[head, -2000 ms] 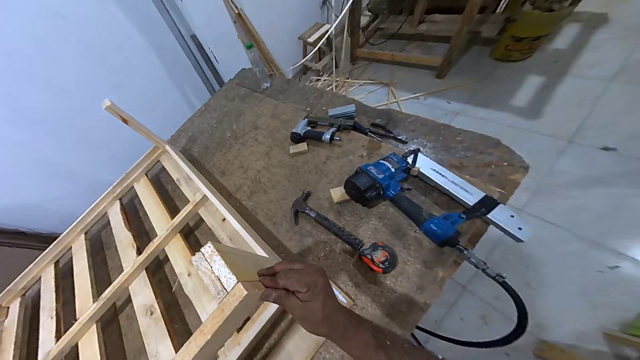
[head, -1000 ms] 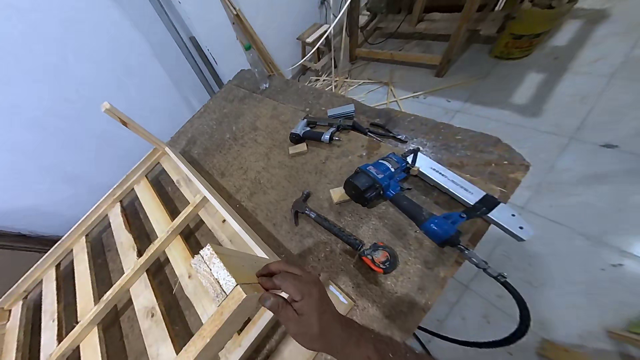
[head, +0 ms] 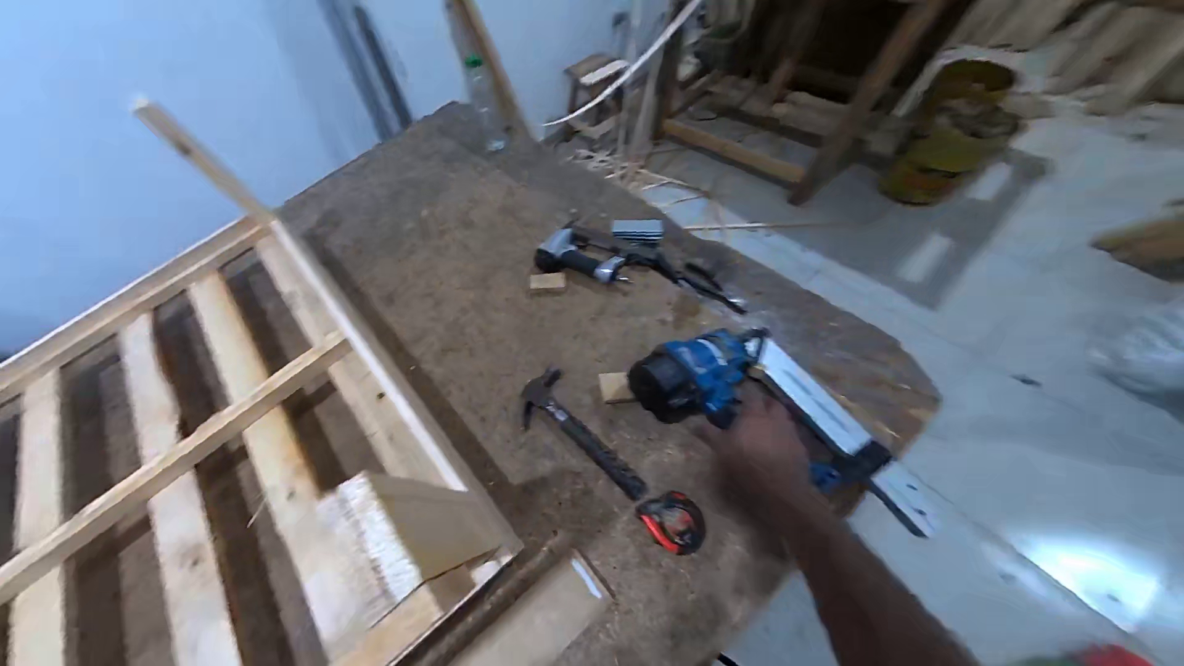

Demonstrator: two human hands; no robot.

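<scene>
My right hand [head: 766,442] is on the handle of a blue pneumatic nail gun [head: 708,365] with a long silver magazine, lying at the right side of the workbench; its fingers are partly hidden and look wrapped around the handle. My left hand is out of view. A claw hammer [head: 592,446] and a tape measure [head: 672,523] with orange trim lie left of the nail gun. At the left, a slatted wooden frame [head: 194,453] rests on the bench, with a short wood block [head: 430,523] standing at its near corner.
Farther back on the workbench [head: 416,222] are a smaller air nailer [head: 578,259], a strip of fasteners [head: 638,229], small wood offcuts [head: 548,283] and a plastic bottle [head: 483,102]. A yellow bucket [head: 948,134] stands on the tiled floor beyond. The bench's right edge runs close beside the nail gun.
My right hand has let go of the wood block at the frame's corner and moved right onto the nail gun's handle. The block stays at the corner. The view has shifted.
</scene>
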